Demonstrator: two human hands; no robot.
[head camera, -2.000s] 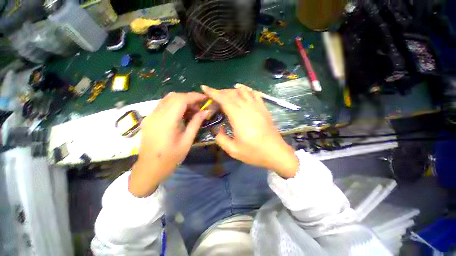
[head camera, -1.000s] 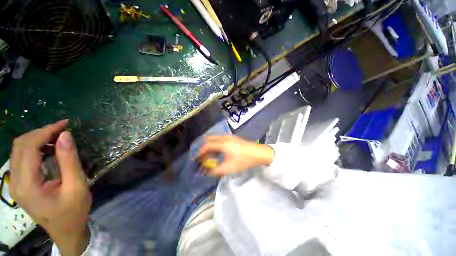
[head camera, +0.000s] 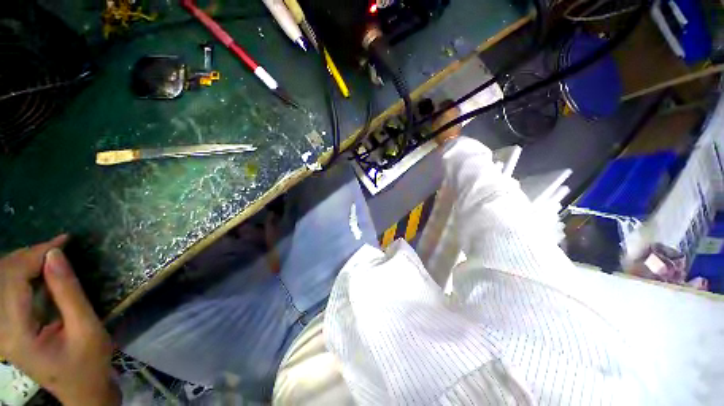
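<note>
My left hand (head camera: 51, 317) is at the lower left, partly cut off by the picture's edge, beside the green bench's front edge. Its thumb and index fingertips are near each other; no held thing can be made out. My right hand (head camera: 447, 125) is small, dark and partly behind black cables, at the far end of the white-edged strip of small black parts (head camera: 389, 147) below the bench edge. Its fingers and any held thing are unclear. Tweezers (head camera: 175, 152) with a pale-gold end lie on the bench (head camera: 182, 198).
A dark glossy watch part (head camera: 159, 77) with an orange flex lies behind the tweezers. A red pen (head camera: 230, 45), a white marker (head camera: 284, 22) and a yellow-tipped stick (head camera: 333, 71) lie farther back. Black cables (head camera: 548, 79) cross the right. Blue bins (head camera: 635, 186) stand at far right.
The view has swung right. The hands, together two seconds ago, are apart. My right hand has moved from above the lap out to the strip of parts. My left hand remains near the bench edge.
</note>
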